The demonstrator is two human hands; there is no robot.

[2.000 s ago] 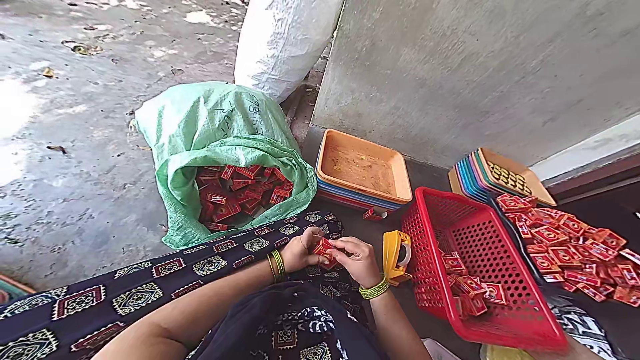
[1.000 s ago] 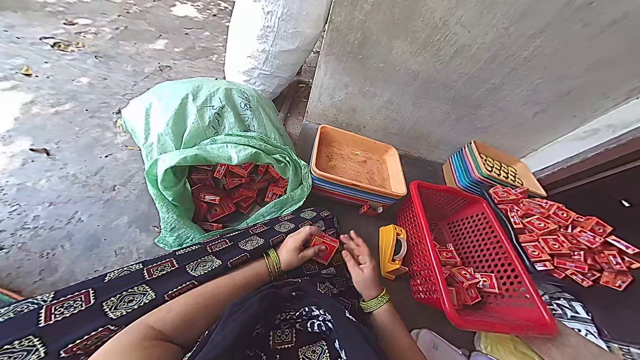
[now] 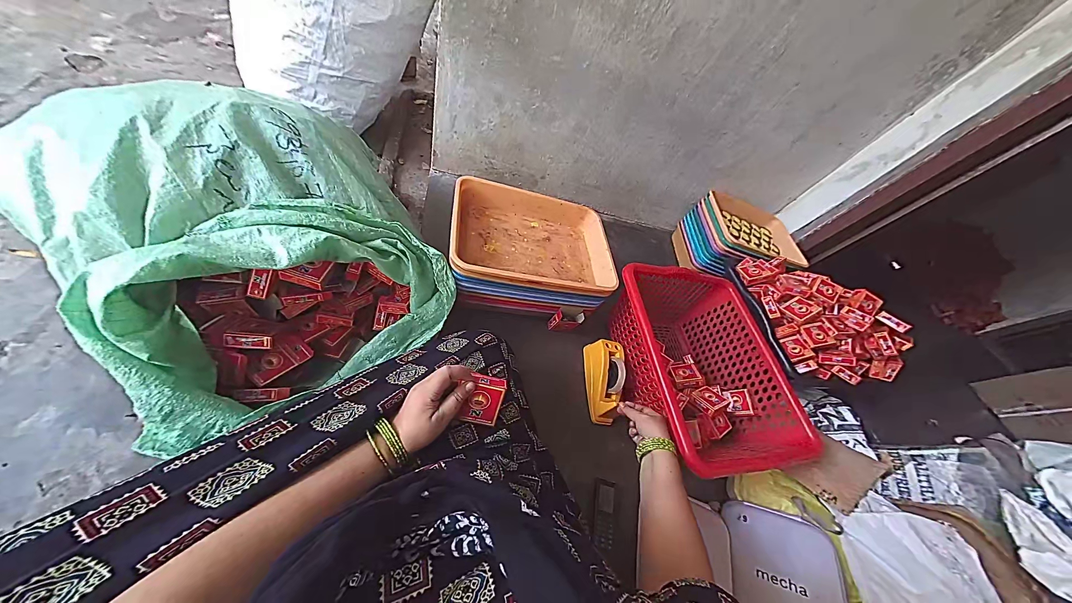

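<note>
My left hand (image 3: 433,408) grips a small flat red carton (image 3: 483,399) between thumb and fingers above the patterned cloth on my lap. My right hand (image 3: 645,421) is at the lower end of a yellow tape dispenser (image 3: 600,381), fingertips at its edge; whether they hold a piece of tape is too small to tell. Right of that hand stands a red perforated plastic basket (image 3: 754,419) with several red boxes (image 3: 710,400) inside. To the left, a green woven sack (image 3: 126,335) lies with its mouth towards me, full of red cartons (image 3: 280,360).
Stacked plastic trays (image 3: 532,243) stand by the wall, a small red box (image 3: 566,319) beside them. Another tray stack (image 3: 727,239) holds small round items. Right of the basket lies a heap of red boxes (image 3: 825,322). A white sack (image 3: 331,50) stands behind; a lidded container (image 3: 787,553) is near me.
My right hand has moved right, away from the carton and over to the tape dispenser. The left hand still holds the red carton, which looked more folded up two seconds ago.
</note>
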